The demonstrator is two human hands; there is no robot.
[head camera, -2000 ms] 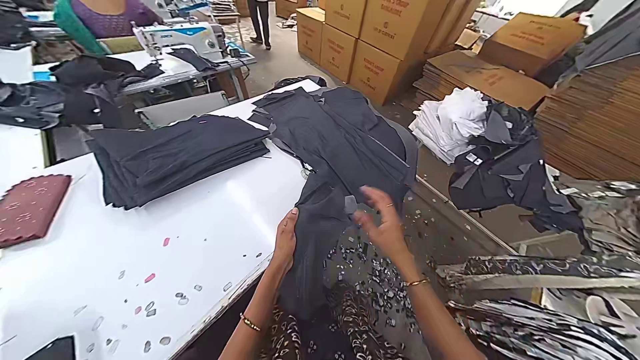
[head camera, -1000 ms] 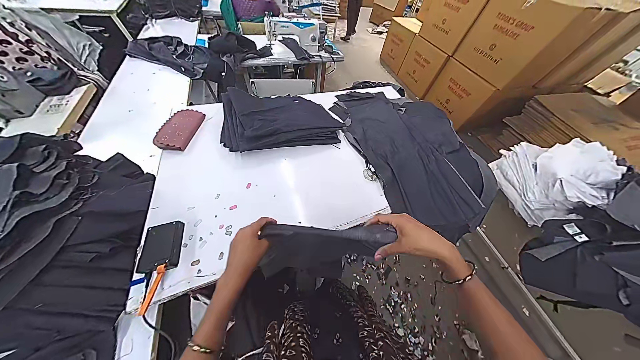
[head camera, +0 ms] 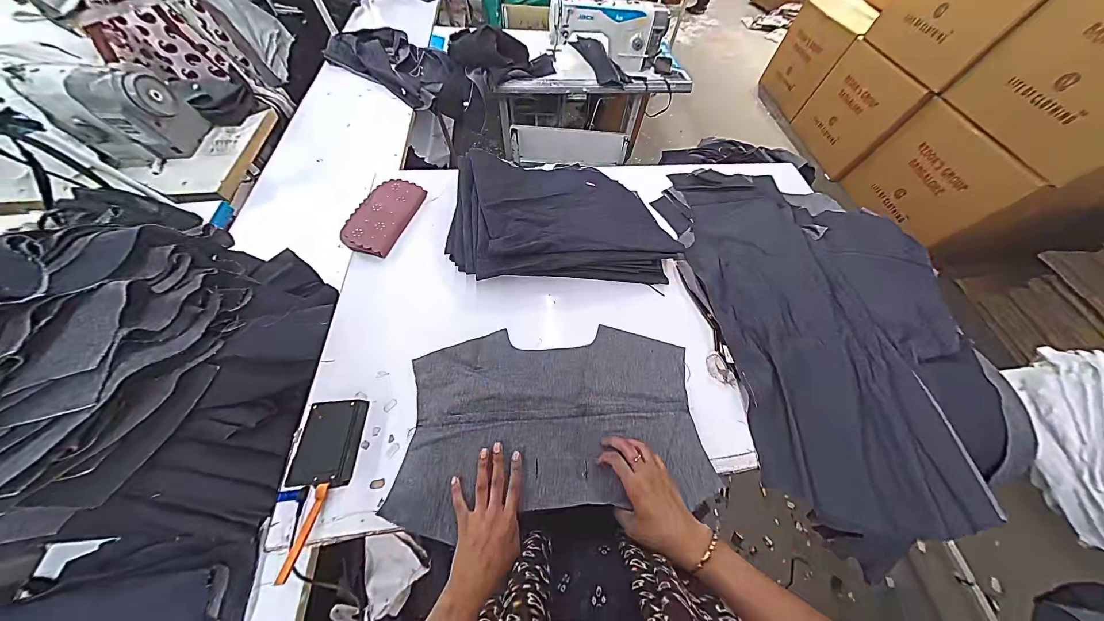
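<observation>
A grey fabric garment panel (head camera: pixel 552 405) with a cut-out neckline lies spread at the table's near edge. My left hand (head camera: pixel 488 517) rests flat on its lower left part, fingers apart. Over the panel's lower right edge, my right hand (head camera: pixel 649 500) has its fingers bent on the cloth, the thumb near the edge; whether it pinches the cloth is unclear. Beyond the panel sits a folded stack of dark fabric (head camera: pixel 561 220). Dark garment pieces (head camera: pixel 828 328) hang over the table's right side. Scissors (head camera: pixel 709 315) lie between them and the white table top.
A black device (head camera: pixel 328 442) with an orange strap and a maroon scalloped case (head camera: pixel 384 217) are on the left. Layered dark fabric (head camera: pixel 121 371) covers the far left. A sewing machine (head camera: pixel 608 34) stands behind, cardboard boxes (head camera: pixel 949 172) at the right, white cloth (head camera: pixel 1065 431) below them.
One second ago both hands held dark cloth up at the table's near edge. Now a grey panel lies flat there with my hands on it. The view has swung left since the oldest frame.
</observation>
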